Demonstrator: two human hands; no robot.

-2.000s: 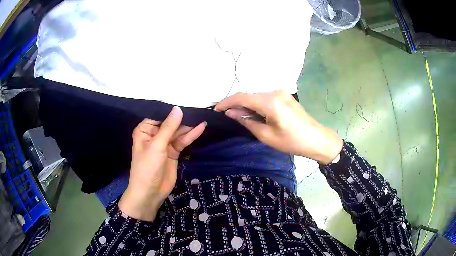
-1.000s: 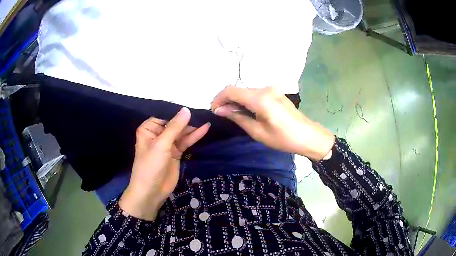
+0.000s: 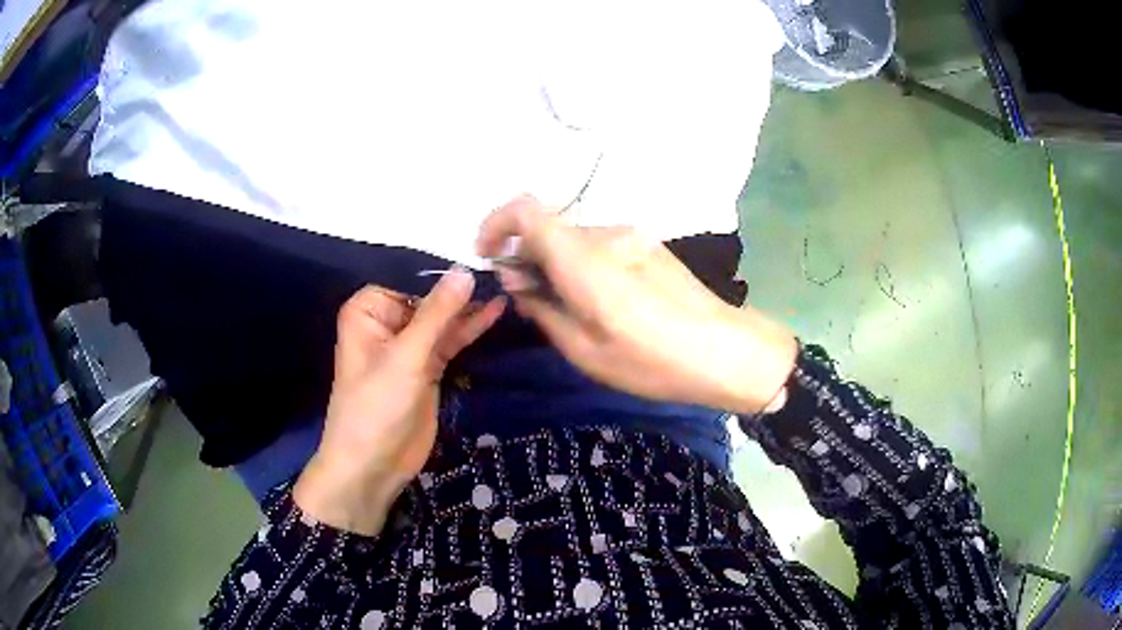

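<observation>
A bright white lining (image 3: 369, 111) lies over a dark garment (image 3: 234, 308) across the lap. My left hand (image 3: 400, 382) pinches the dark folded edge (image 3: 357, 252) between thumb and fingers, just below the white cloth. A thin silvery needle (image 3: 437, 272) shows at the left thumb tip, over the dark edge. My right hand (image 3: 603, 295) is at the same edge, its fingertips close together beside the left thumb, slightly blurred. A dark tool, perhaps snips, is partly hidden in the right palm. A fine dark thread (image 3: 593, 182) curls over the white cloth toward the right fingers.
A clear bin (image 3: 837, 43) with scraps stands at the upper right on the green floor (image 3: 886, 357), which has thread scraps and a yellow line (image 3: 1066, 320). A blue crate (image 3: 55, 418) is at the left. A dark-topped piece with a metal frame is at the upper right.
My right hand has moved left along the edge to the left thumb. The needle now shows at the left thumb tip. The thread on the white cloth has shifted. My left hand has barely moved.
</observation>
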